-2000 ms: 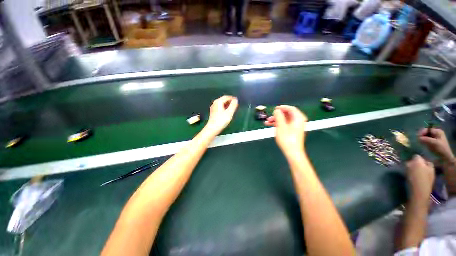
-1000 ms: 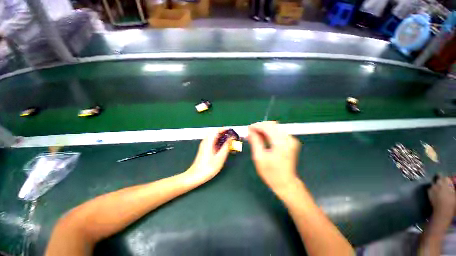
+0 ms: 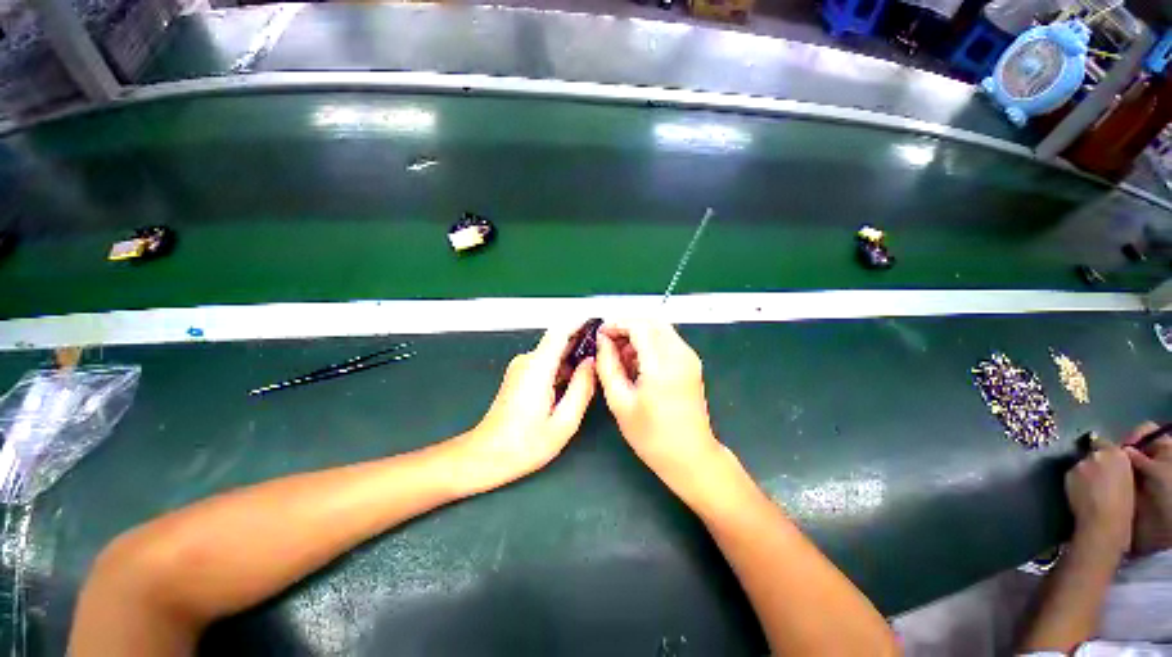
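Note:
A small black electronic unit is held between my two hands, above the bench by the white edge strip. My left hand holds it from the left, with thumb and fingers around it. My right hand touches its right side with bent fingertips. Whether the right fingertips pinch a small part is hidden. Most of the unit is covered by my fingers, and its battery does not show. Black tweezers lie on the bench left of my hands.
Spaced units lie on the green belt past the white strip. A thin pale strip lies there too. A clear bag is at far left. Dark parts and tan parts lie right, near another person's hands.
Both hands came back from over the belt to the bench side, now with a unit. Since one second ago, my right fingers have closed in on the unit, and its yellow-and-white part has gone from view.

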